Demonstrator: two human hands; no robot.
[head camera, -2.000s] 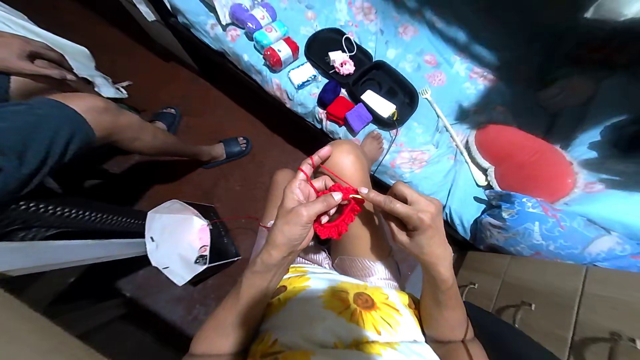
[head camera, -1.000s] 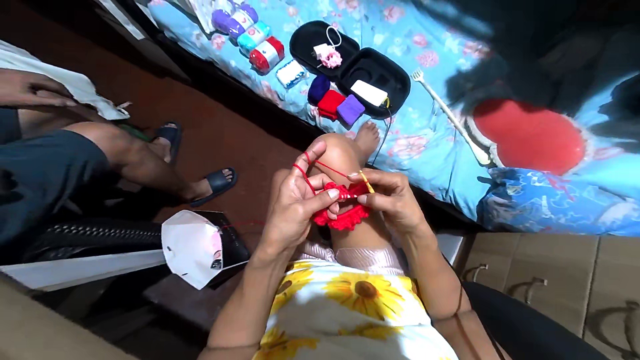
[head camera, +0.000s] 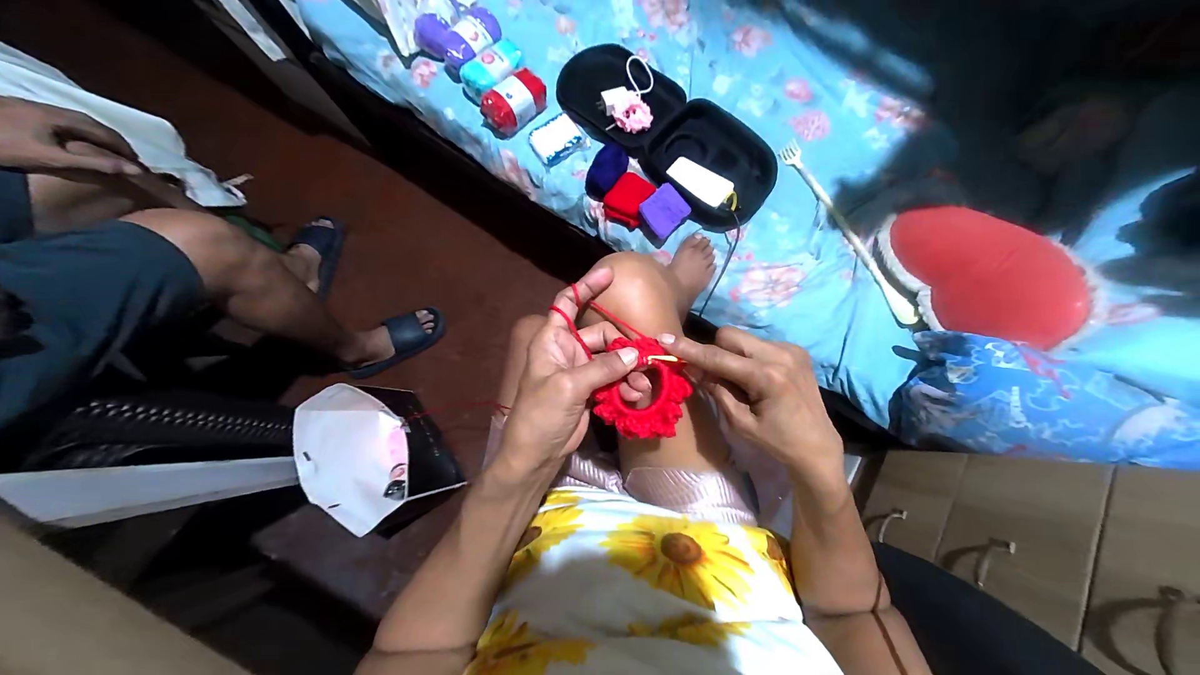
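My left hand (head camera: 562, 384) pinches the top edge of a red crocheted ring (head camera: 664, 412) with ruffled edges, one finger showing through its hole. Red yarn (head camera: 574, 328) loops around the raised index finger of that hand and runs down to the ring. In my right hand (head camera: 764, 384) is a slim yellow crochet hook (head camera: 664, 358), its front end at the ring's top beside my left thumb. Most of the hook is hidden by the fingers. The work is held above my thighs.
On the flowered bed lie yarn skeins (head camera: 514, 100), an open black case (head camera: 717, 155), a long-handled back scratcher (head camera: 848, 225) and a red heart-shaped cushion (head camera: 994, 277). A white polygonal container (head camera: 347, 459) stands at lower left. Another person's legs (head camera: 244, 272) are at left; drawers (head camera: 1012, 534) at right.
The hook, tilted upright a second ago, now lies nearly flat at the ring's top edge. More of the ring's hole shows than a second ago. The yarn stays looped on my left fingers.
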